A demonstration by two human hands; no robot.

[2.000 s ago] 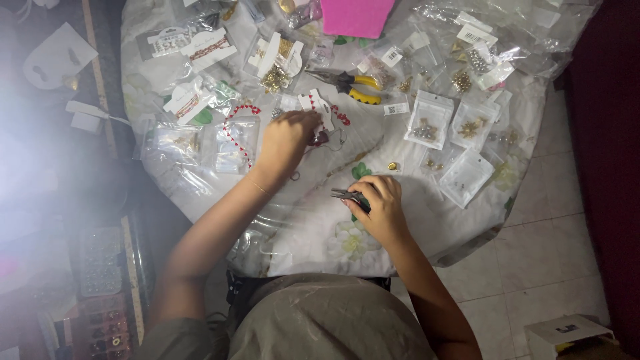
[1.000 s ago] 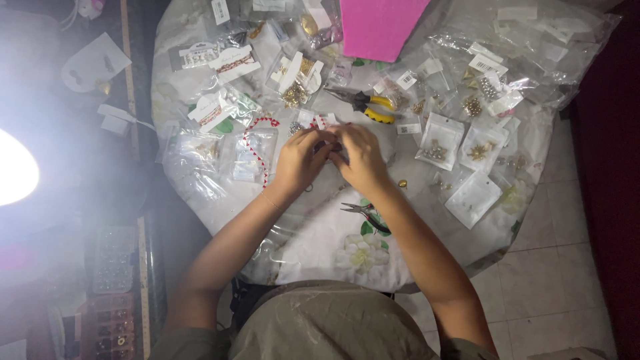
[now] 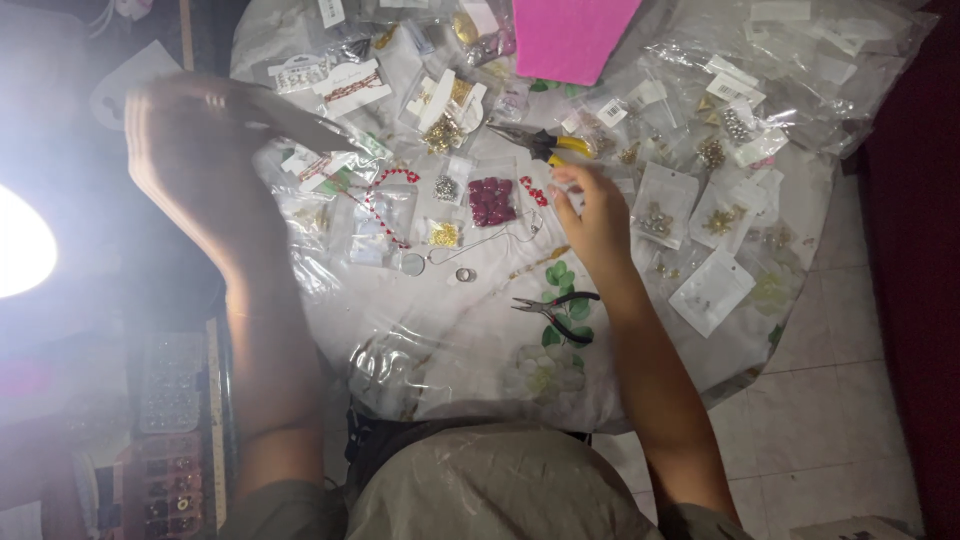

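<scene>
My left hand (image 3: pixel 202 127) is blurred and raised over the table's left edge; a blurred flat greyish thing extends from its fingers, and I cannot tell what it is. My right hand (image 3: pixel 596 217) rests near a red beaded strand (image 3: pixel 534 191) and the yellow-handled long-nose pliers (image 3: pixel 540 141), fingers apart. Dark-handled pliers (image 3: pixel 559 313) lie with jaws apart on the tablecloth. Between the hands are a bag of dark red beads (image 3: pixel 491 201), a bag of gold findings (image 3: pixel 445 233), a silver chain (image 3: pixel 480 244), a round pendant (image 3: pixel 412 264), metal rings (image 3: pixel 465 275) and a red bead chain (image 3: pixel 373 206).
Small plastic bags of findings (image 3: pixel 658 206) cover the table's right side. A pink sheet (image 3: pixel 571 37) lies at the far edge, with carded chains (image 3: pixel 352 86) to its left. Compartment boxes (image 3: pixel 171 382) stand at the lower left, below a bright lamp (image 3: pixel 22 244).
Both hands were together over the middle one second ago. My left hand has moved far left, my right hand a little right. The dark-handled pliers, in my right hand two seconds ago, lie on the cloth.
</scene>
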